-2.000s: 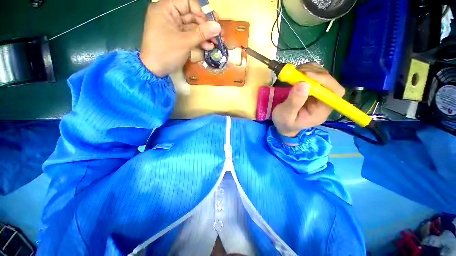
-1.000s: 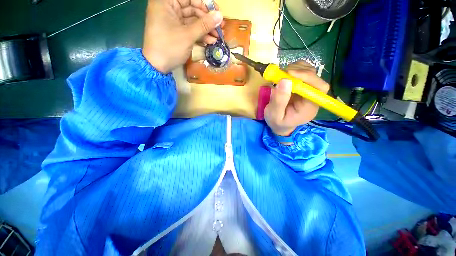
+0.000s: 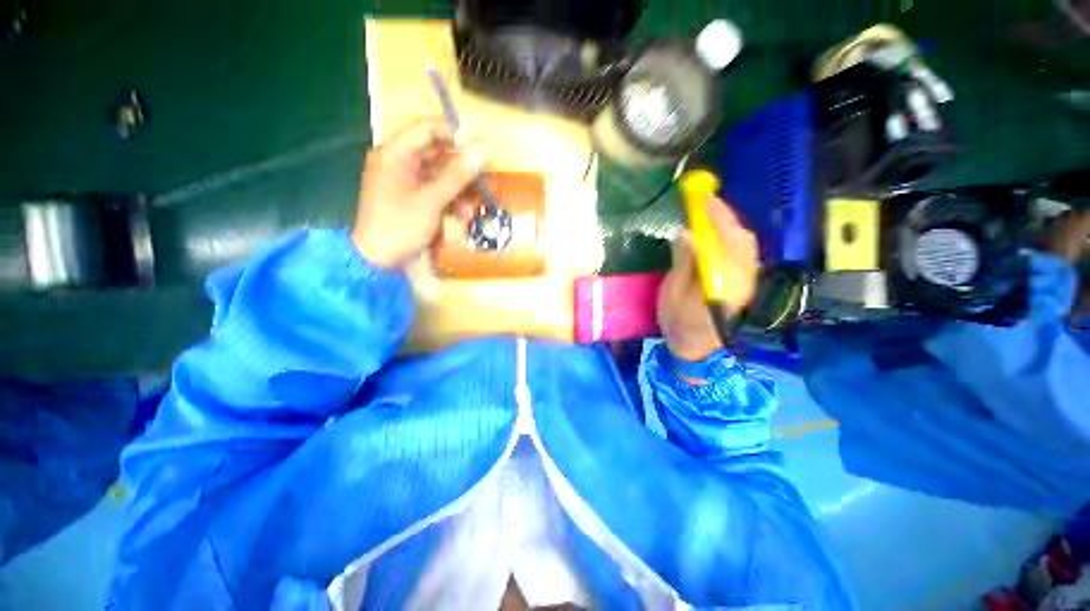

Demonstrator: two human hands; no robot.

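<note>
The round workpiece (image 3: 488, 228) sits in the orange-brown square fixture (image 3: 520, 197) on the pale board (image 3: 412, 84). My left hand (image 3: 412, 197) holds the tweezers (image 3: 444, 100) at the fixture's left side; their lower end is at the workpiece. My right hand (image 3: 710, 281) grips the yellow soldering iron (image 3: 703, 227), right of the fixture and apart from it. The iron is nearly upright in the picture. Its metal tip cannot be made out. The view is blurred.
A pink block (image 3: 619, 307) lies between fixture and right hand. A round pot (image 3: 657, 105) and black fan (image 3: 544, 54) stand beyond. A blue box (image 3: 771, 173), yellow block (image 3: 851, 234) and second fan (image 3: 950, 253) are at right. A spool (image 3: 86, 242) is at left. Another person's sleeve (image 3: 956, 382) shows right.
The camera view has shifted, showing more of the bench's far side. My right hand has moved the iron away from the workpiece and turned it more upright. My left hand still holds the tweezers.
</note>
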